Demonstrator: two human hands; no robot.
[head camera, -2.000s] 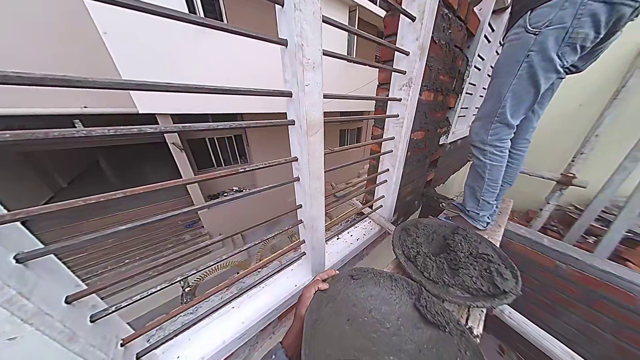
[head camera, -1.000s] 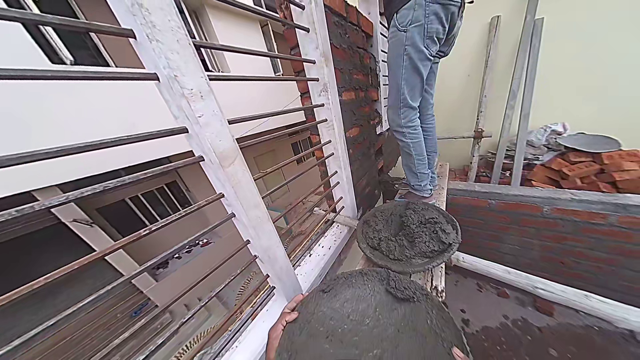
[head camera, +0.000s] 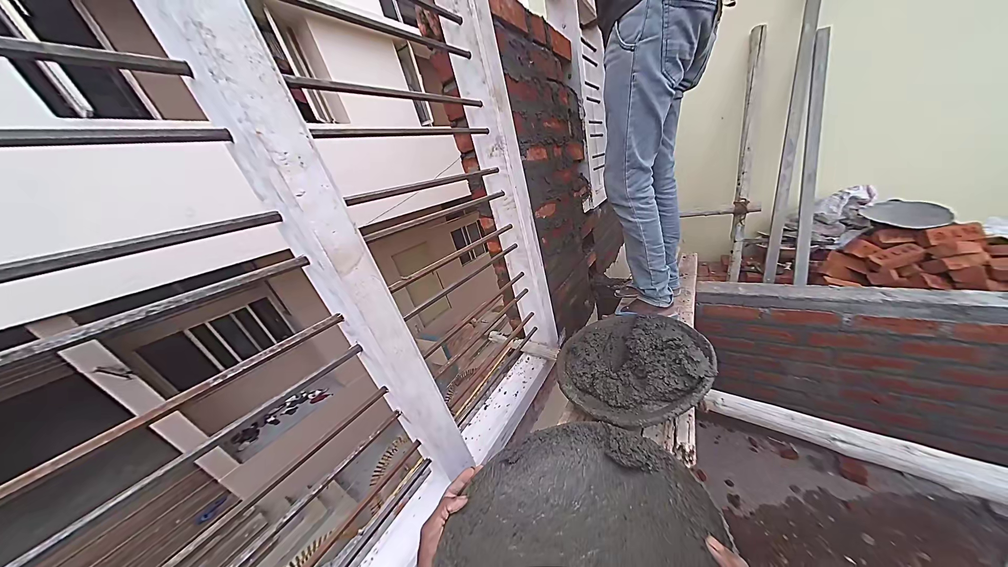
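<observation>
In the lower middle of the head view is a round pan coated with grey mortar (head camera: 579, 504), a lump of mortar at its far rim. My left hand (head camera: 447, 512) grips its left edge, close to the white sill of the window frame. At its lower right edge my right hand (head camera: 723, 553) shows only in part, its fingers on the rim. Just beyond, a second round pan (head camera: 568, 386) heaped with wet mortar (head camera: 638, 358) rests on wooden planks (head camera: 687, 295). The near pan's far rim overlaps it in view; whether they touch I cannot tell.
A person in jeans (head camera: 642, 150) stands on the planks beyond the pans. On the left is a white window frame (head camera: 331, 244) with metal bars. To the right are a low brick wall (head camera: 850, 354), a wooden pole (head camera: 858, 442), piled bricks (head camera: 921, 256) and leaning posts (head camera: 791, 150).
The view has swung to the right, bringing the brick pile and leaning posts into sight. My right hand's fingers now show at the near pan's edge; they were not visible two seconds ago.
</observation>
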